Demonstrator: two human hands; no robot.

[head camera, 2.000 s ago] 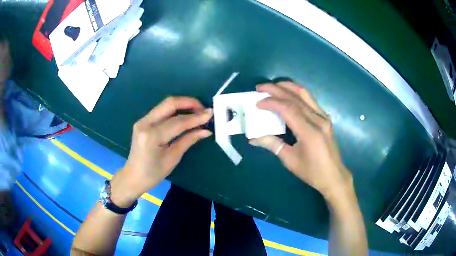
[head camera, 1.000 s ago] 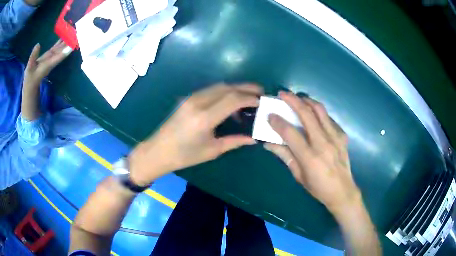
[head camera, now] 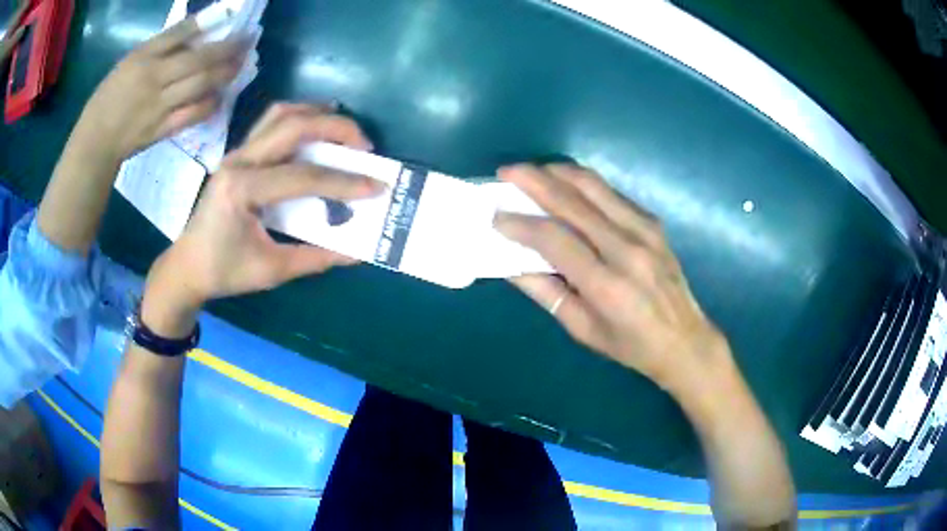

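A white retail box (head camera: 436, 230) with a black product picture and a dark text band lies across the middle, held above the bench. My left hand (head camera: 228, 223) grips its left end, fingers over the top and thumb below. My right hand (head camera: 633, 285) holds the folded white card insert (head camera: 486, 233) against the box's right end. The insert's right part is under my fingers. I cannot tell how far it is inside the box. The black accessory is not visible.
Another person's hand (head camera: 156, 99) is on the pile of white boxes (head camera: 166, 187) at upper left. A red tray (head camera: 39, 60) lies beyond it. Overlapping retail boxes (head camera: 883, 384) stand at the right bench edge. A small white dot (head camera: 748, 206) is on the green bench (head camera: 623, 114).
My left hand has moved left and now holds a retail box, against which my right hand holds the insert. The other person's hand has reached onto the box pile. The red tray sits farther left, apart from it.
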